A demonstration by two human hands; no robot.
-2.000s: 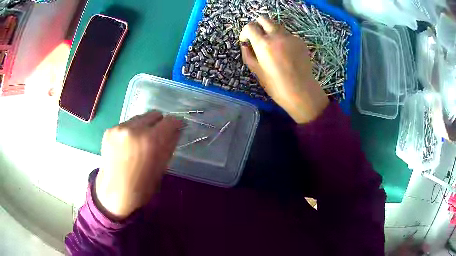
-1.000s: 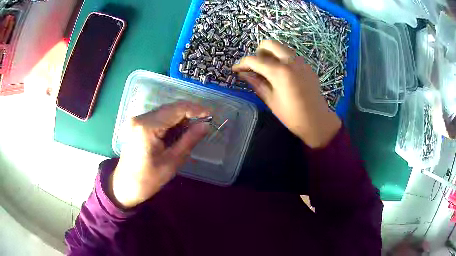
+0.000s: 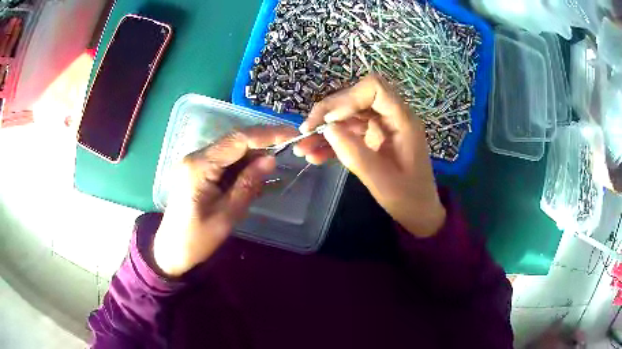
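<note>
My left hand (image 3: 221,184) is above the clear plastic box (image 3: 320,225), its thumb and fingers closed on a thin metal pin (image 3: 294,141). My right hand (image 3: 378,146) is just right of it, over the box's upper right corner, with its fingertips on the same pin's other end. Whether a sleeve is on the pin is hidden by the fingers. A few thin rods lie in the clear box under the hands. The blue parts tray (image 3: 242,68) stands behind, with dark sleeves (image 3: 290,71) on the left and a heap of silver pins (image 3: 423,61) on the right.
A smartphone (image 3: 124,88) lies at the left on the green mat (image 3: 198,41). Empty clear lids or boxes (image 3: 516,102) lie right of the tray. A clear box of rods (image 3: 576,177) is at the right edge, with crumpled plastic bags (image 3: 522,13) at the upper right.
My right hand has moved from the sleeves in the tray down and left to my left hand. My left hand has come from the box up to the pin, and both hands now meet at it.
</note>
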